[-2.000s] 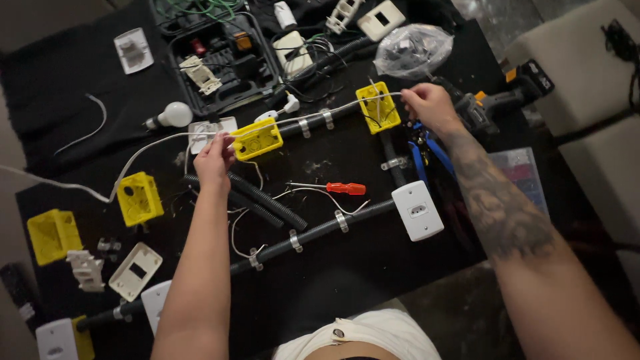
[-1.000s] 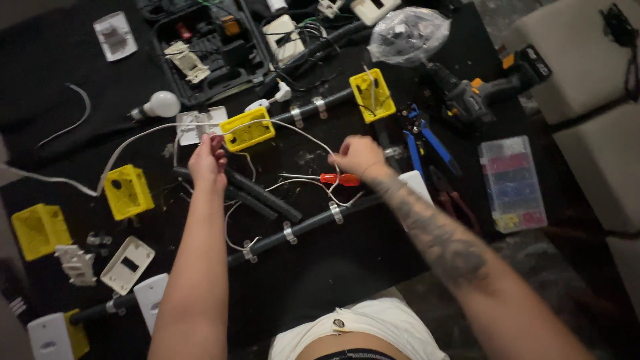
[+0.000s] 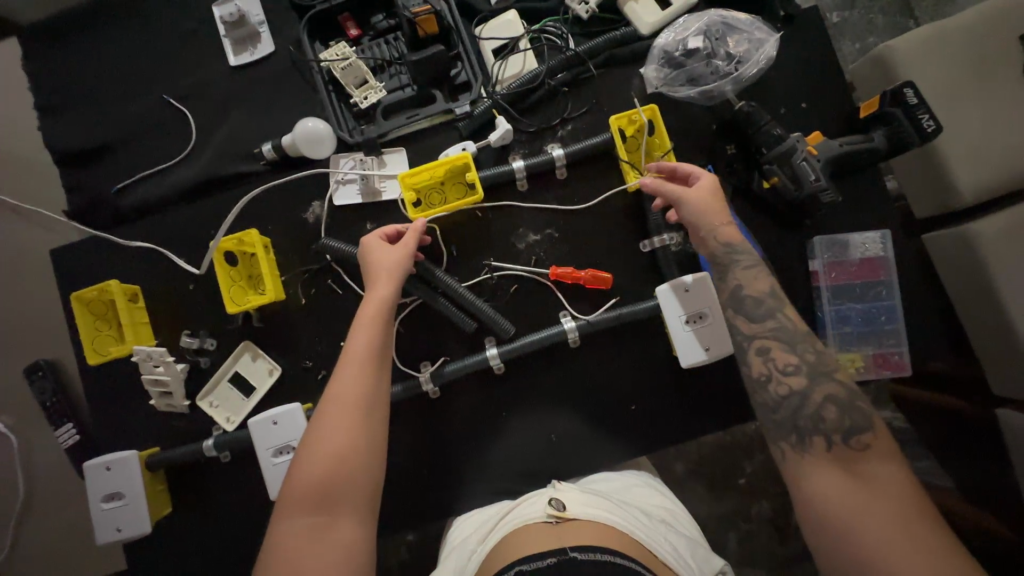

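A white cable (image 3: 544, 206) runs between my two hands, below the middle yellow electrical box (image 3: 442, 186). My left hand (image 3: 392, 252) pinches it just under that box, over two short pieces of black corrugated conduit (image 3: 456, 294). The fingertips of my right hand (image 3: 676, 188) hold its other part at the lower edge of the upper right yellow box (image 3: 642, 136), where a white wire and dark wires stick out. Clamped conduit (image 3: 588, 150) joins the two boxes. Below lies a screwdriver with a red handle (image 3: 580, 277). A white outlet plate (image 3: 694, 320) sits under my right wrist.
A cordless drill (image 3: 808, 164) and a plastic organizer box (image 3: 860, 304) lie at the right, with a clear plastic bag (image 3: 710, 56) above. An open tool case (image 3: 392, 128), a light bulb (image 3: 310, 139) and loose yellow boxes (image 3: 248, 270) are at the upper middle and left.
My right hand has moved from near the screwdriver up to the upper right yellow box, and the cable between my hands now hangs below the middle box instead of passing over it.
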